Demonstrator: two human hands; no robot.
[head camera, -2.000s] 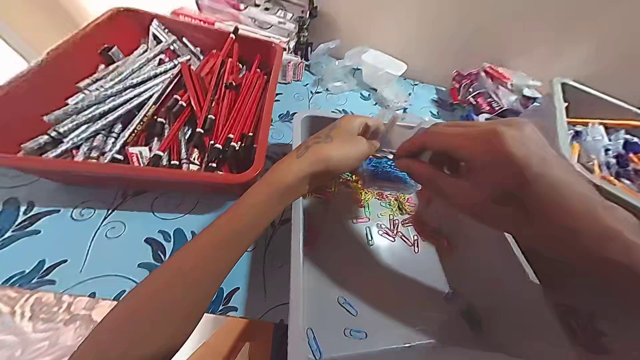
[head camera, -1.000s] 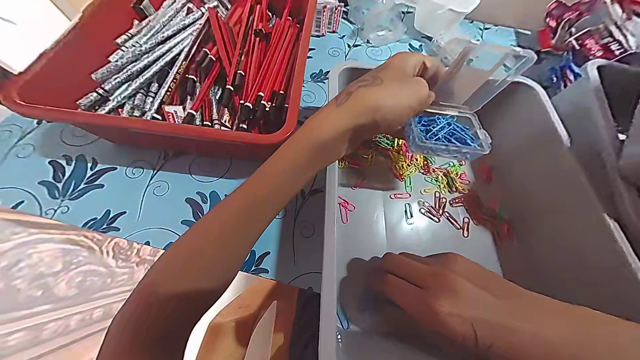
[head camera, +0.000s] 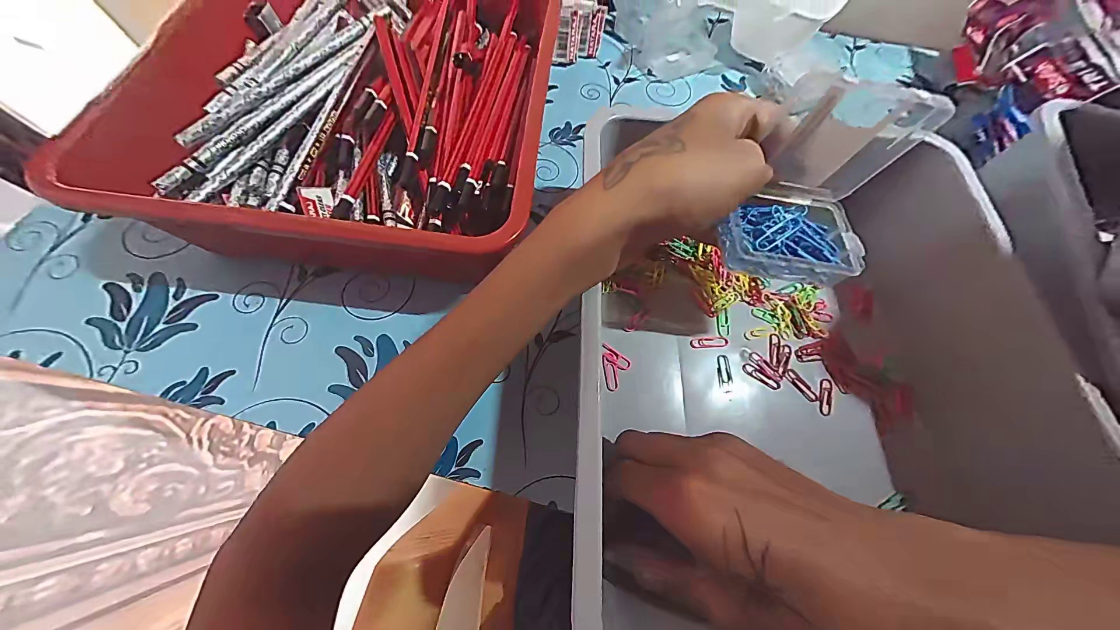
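Note:
My left hand grips a small clear plastic box at its hinge side, with the lid standing open. Blue paper clips fill the box, which is above the far part of a grey plastic bin. Loose multicoloured paper clips lie in a pile under and beside the box, with red ones nearer me. Low in the bin, at its near left side, my right hand reaches to the floor. Its fingertips are in shadow, so what they hold is hidden.
A red plastic tub of red and silver pencils stands at the left on a blue flowered tablecloth. Clear plastic packaging lies behind the bin. Shiny red packets and another bin are at the right.
My right hand has moved from beside my left hand at the small box to the near left part of the bin. The box's open lid and blue clips now show more fully.

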